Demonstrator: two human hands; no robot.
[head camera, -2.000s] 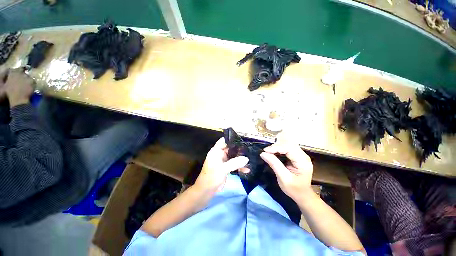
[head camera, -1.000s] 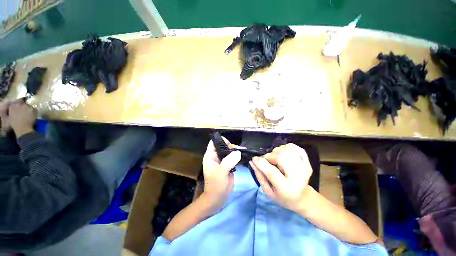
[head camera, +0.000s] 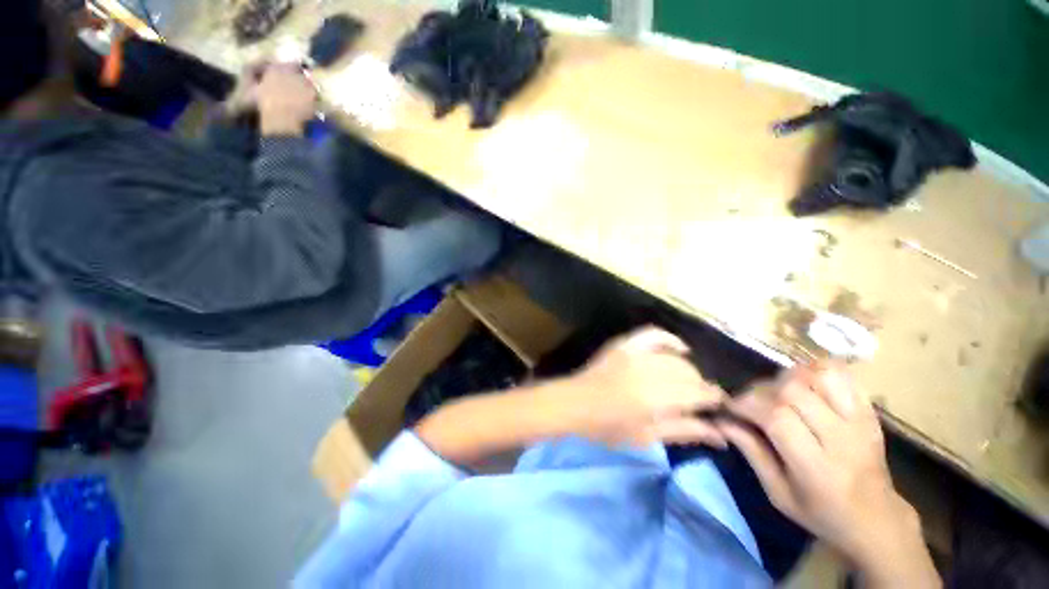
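My left hand and my right hand meet over my lap at the bench's front edge, both blurred. A small dark part of the black piece shows between their fingertips; the rest is hidden by the fingers. A whitish glue patch with brown stains lies on the bench just beyond my right hand. A thin pale stick lies on the bench beyond the glue. A black jagged piece with a round ringed part lies near the bench's far edge.
The cardboard-covered bench runs diagonally, with a green belt behind it. A black pile and a smaller black piece lie at left. A seated person's sleeve is left. An open box stands below the bench.
The view has turned left. My hands have come closer together, covering most of the black piece. The thin stick now shows lying on the bench.
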